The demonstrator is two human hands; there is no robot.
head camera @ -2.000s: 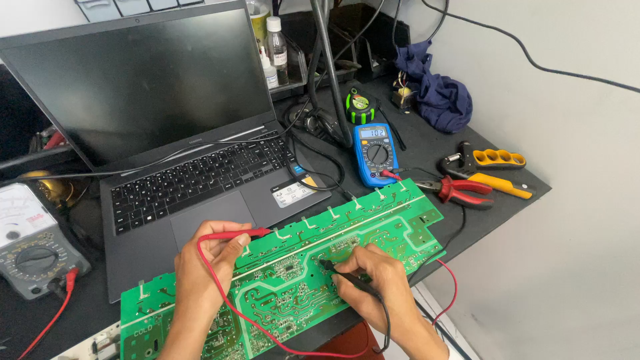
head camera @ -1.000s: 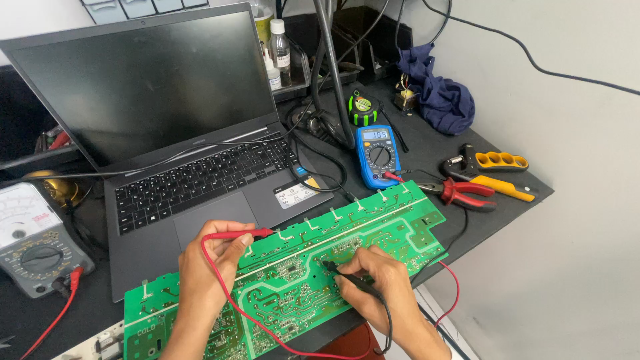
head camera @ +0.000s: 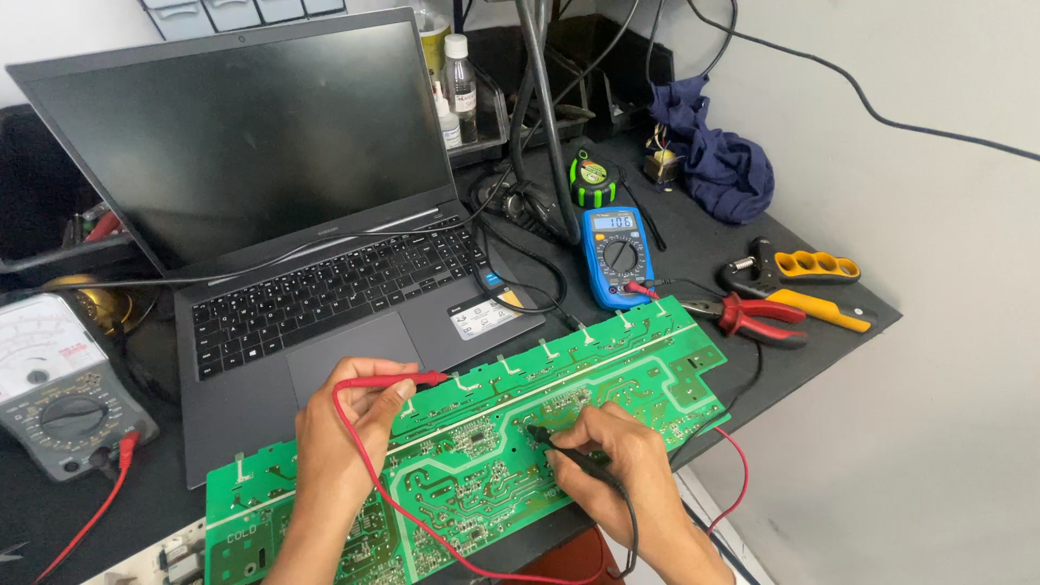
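My left hand holds a red test probe, its tip at the upper edge of a long green printed circuit board. Between the fingers of my right hand is a black test probe, and its tip meets the middle of the board among solder joints. The board lies tilted across the table's front edge, solder side up. Just behind its right part is a blue digital multimeter, lit display showing digits, with a red and a black lead plugged in.
An open laptop stands behind the board, a cable across its keyboard. An analog multimeter is at the left. Red-handled pliers, a yellow and black hand tool, a green tape measure and blue cloth lie to the right.
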